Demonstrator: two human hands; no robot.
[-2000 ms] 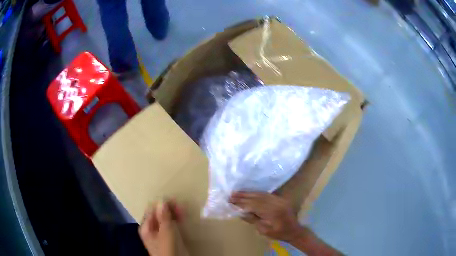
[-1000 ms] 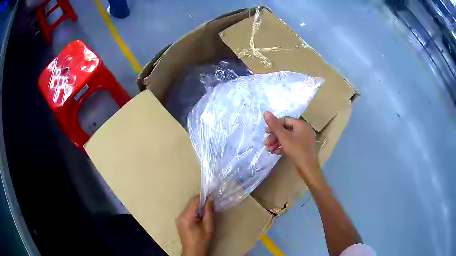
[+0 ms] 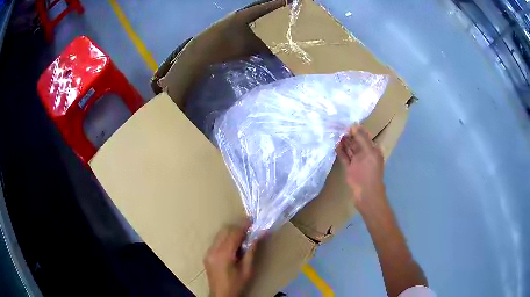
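Observation:
A large whitish poly bag [image 3: 279, 133] lies across the opening of the brown carton [image 3: 325, 217]. My left hand [image 3: 229, 258] pinches the bag's gathered near end, above a carton flap [image 3: 165, 185]. My right hand [image 3: 361, 159] grips the bag's right edge between thumb and fingers; some fingertips are hidden by the plastic. Another clear, greyer bag [image 3: 226, 87] lies deeper in the carton. The far flap [image 3: 308, 37] has shiny tape on it.
A red plastic stool [image 3: 78, 87] stands left of the carton, and part of another red stool [image 3: 58, 14] shows behind it. A dark surface runs along the left. Metal racks or rails are at the upper right. Yellow floor lines [image 3: 132, 35] pass the carton.
My left hand has moved from the flap onto the bag's near end. My right hand has left that end and now holds the right edge. The person's legs have left the view.

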